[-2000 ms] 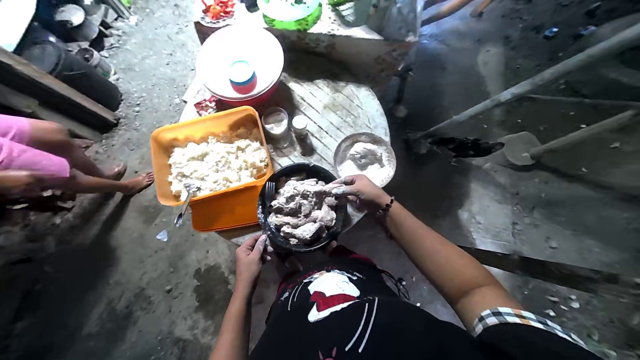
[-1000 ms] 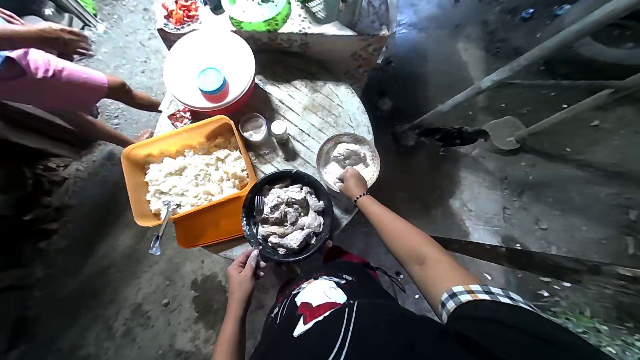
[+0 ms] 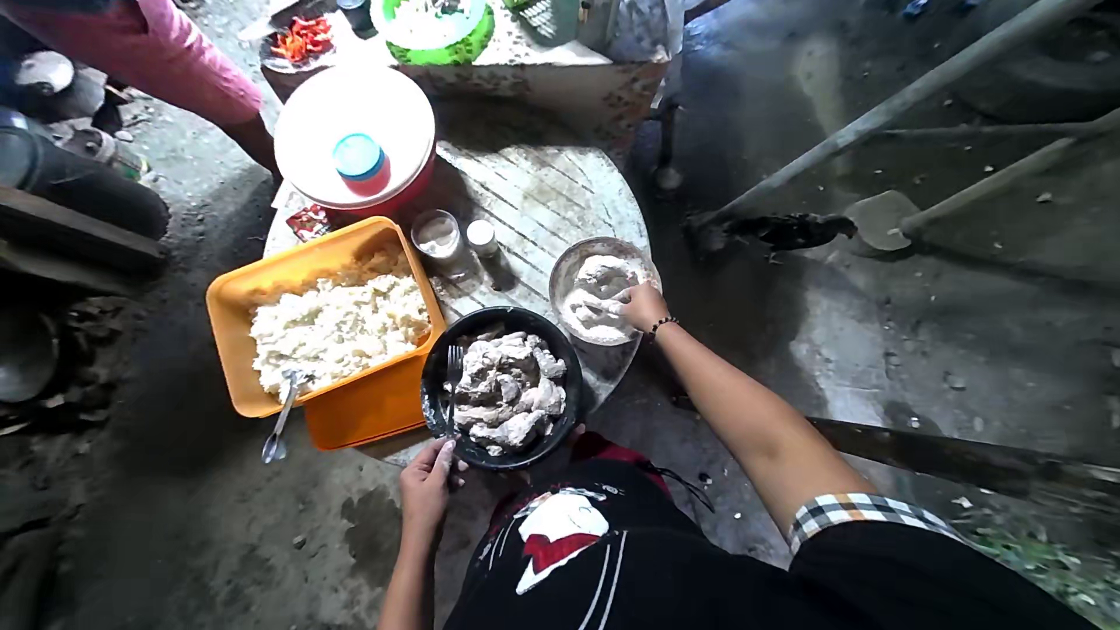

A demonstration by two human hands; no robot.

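Note:
My left hand (image 3: 430,472) grips the near left rim of a black bowl (image 3: 573,398) at the table's front edge. Flour-coated pieces (image 3: 509,394), which look like meat, fill that bowl, and a fork (image 3: 453,381) leans inside its left wall. To the right, my right hand (image 3: 643,306) reaches into a metal bowl (image 3: 560,262) of white flour (image 3: 595,325), fingers on a floured piece (image 3: 605,276); whether they grip it I cannot tell. An orange container (image 3: 229,337) of cooked rice (image 3: 337,332) stands left of the black bowl, with a spoon (image 3: 282,420) over its near rim.
A white-lidded tub (image 3: 306,114) carries a small blue-lidded container (image 3: 359,162). A glass jar (image 3: 436,236) and a white-capped shaker (image 3: 481,236) stand mid-table. Beyond are a green basin (image 3: 477,44) and sliced red food (image 3: 302,39). A person's pink-clothed limb (image 3: 210,79) is at upper left; a dark chicken (image 3: 792,230) stands right.
My right hand has gone from the black bowl to the metal bowl of flour on the right. My left hand stays at the black bowl's rim. The other person at the left has shifted.

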